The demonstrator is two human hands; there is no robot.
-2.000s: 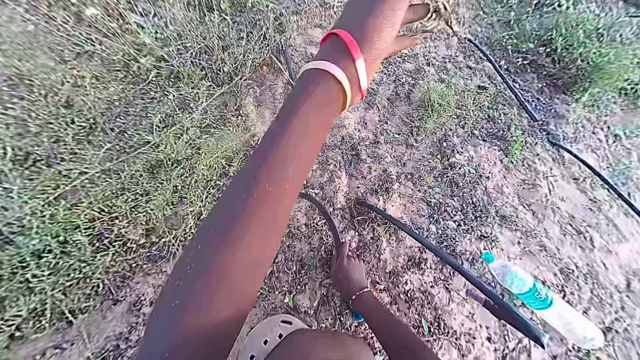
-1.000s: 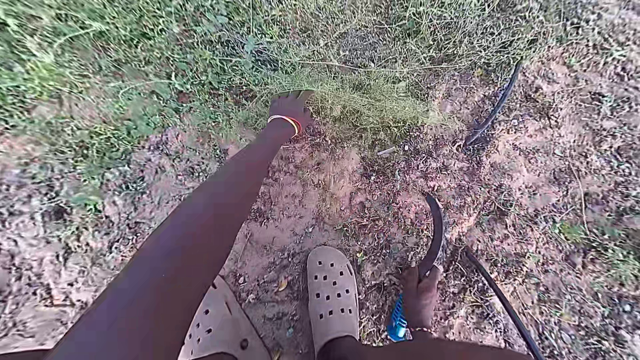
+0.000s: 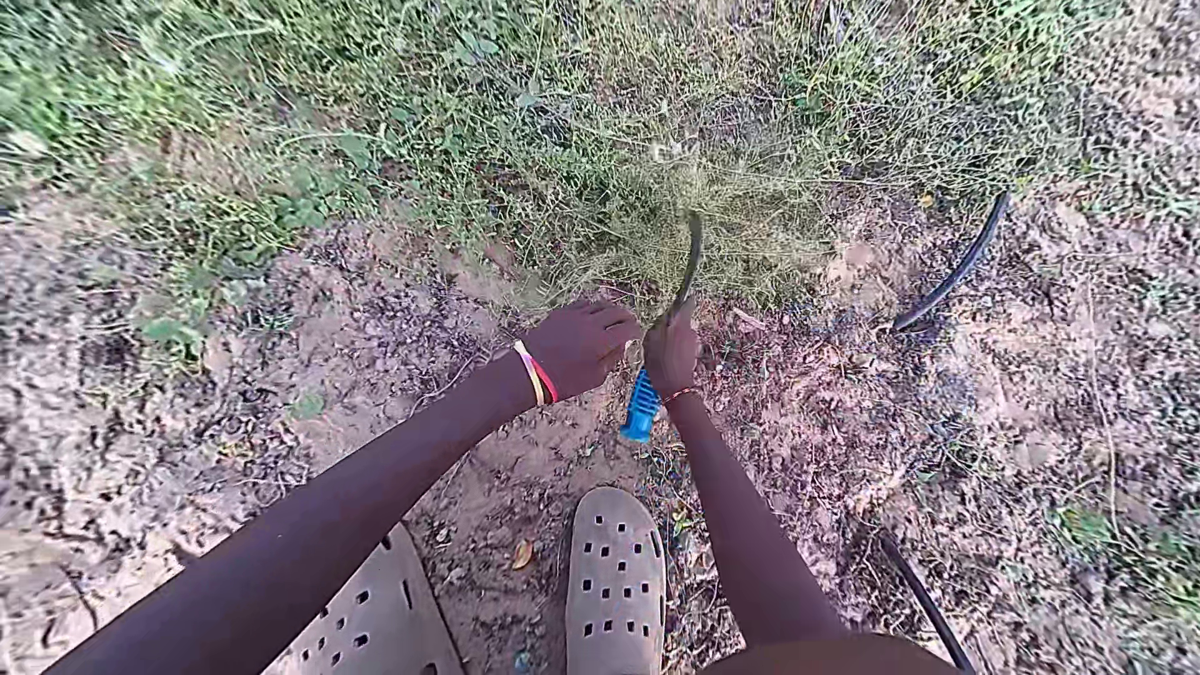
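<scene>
My right hand (image 3: 672, 354) grips a sickle by its blue ribbed handle (image 3: 641, 409). The dark curved blade (image 3: 694, 258) points away from me, its tip among thin, wispy grass (image 3: 750, 239). Just left of it is my left hand (image 3: 583, 347), back upward, with red and pale bands at the wrist. Its fingers reach toward the base of the grass, close to the right hand; whether they hold any stems cannot be told.
Black hose sections lie on the soil at the right (image 3: 954, 272) and lower right (image 3: 923, 600). My perforated clogs (image 3: 616, 581) stand below the hands. Dense green weeds (image 3: 375, 103) cover the ground ahead.
The view has shifted; the bottle seen two seconds ago is out of frame. My right hand has brought the sickle forward to the grass, and my left hand is now beside it.
</scene>
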